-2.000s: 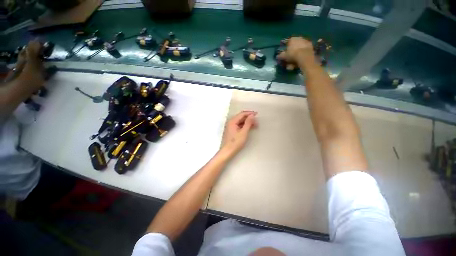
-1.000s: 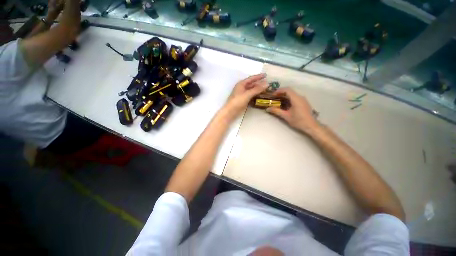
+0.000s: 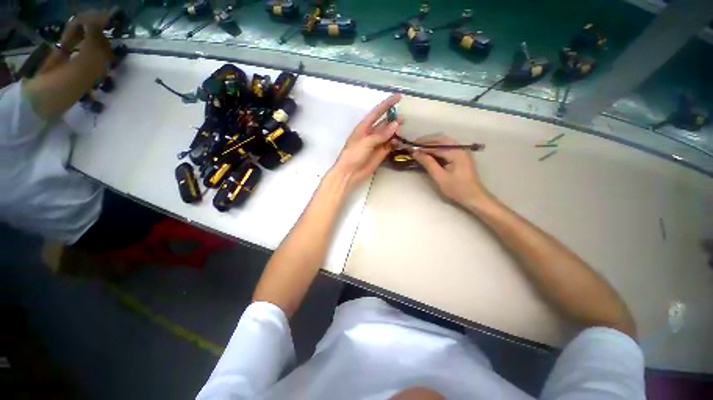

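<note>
A black-and-yellow unit (image 3: pixel 403 158) is held just above the bench between my two hands. My left hand (image 3: pixel 366 147) grips its left end, with a small green piece (image 3: pixel 392 114) at the fingers. My right hand (image 3: pixel 449 168) is on its right side, fingertips on the unit. A dark lead (image 3: pixel 449 146) runs from the unit to the right, past my right fingers, with a small tip at its free end. My fingers hide part of the unit.
A heap of black-and-yellow units (image 3: pixel 238 141) lies left of my hands. Thin green strips (image 3: pixel 550 146) lie to the right. More units with leads (image 3: pixel 418 39) lie on the green belt (image 3: pixel 500 19) beyond. Another person's arm (image 3: pixel 74 66) is at the far left.
My right hand has come back from the belt to meet my left hand, with a unit now held between them. Since the second frame the unit has turned and its lead extends right. The view has shifted.
</note>
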